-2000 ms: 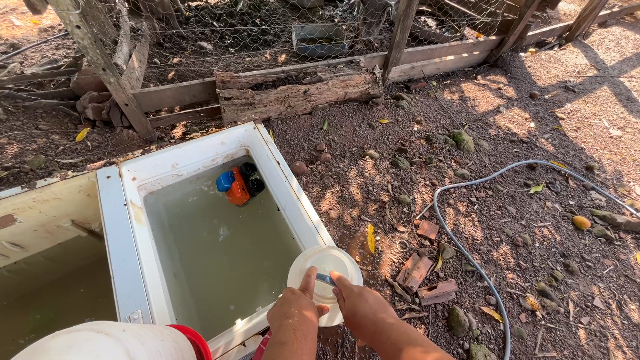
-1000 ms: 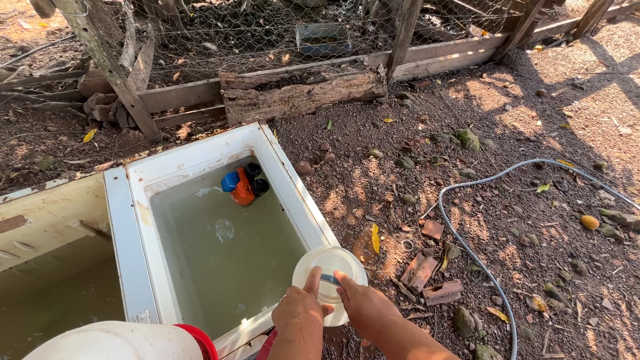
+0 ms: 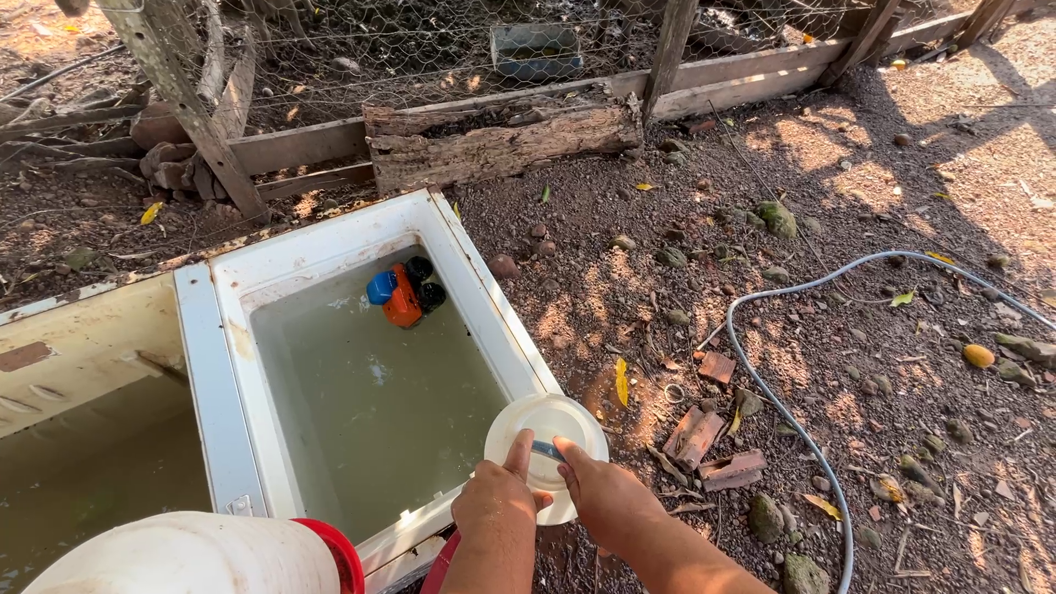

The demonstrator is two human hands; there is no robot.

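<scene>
Both of my hands are at a round whitish translucent plastic lid or container [image 3: 577,421] at the near right corner of a white water-filled tub. My left hand [image 3: 499,495] rests on it with its index finger extended beside a short blue-grey piece. My right hand [image 3: 606,495] pinches that blue-grey piece [image 3: 546,450] between thumb and finger. What lies beneath the hands is hidden. In the tub [image 3: 516,342], a blue, orange and black plastic toy [image 3: 403,299] floats in murky water near the far corner.
A large white plastic container [image 3: 190,557] with a red rim stands at the lower left. Another water-filled compartment [image 3: 91,330] adjoins the tub. A grey hose [image 3: 771,392] curves over the ground past broken brick pieces [image 3: 693,437]. Behind are a wire-mesh fence and a rough log [image 3: 503,148].
</scene>
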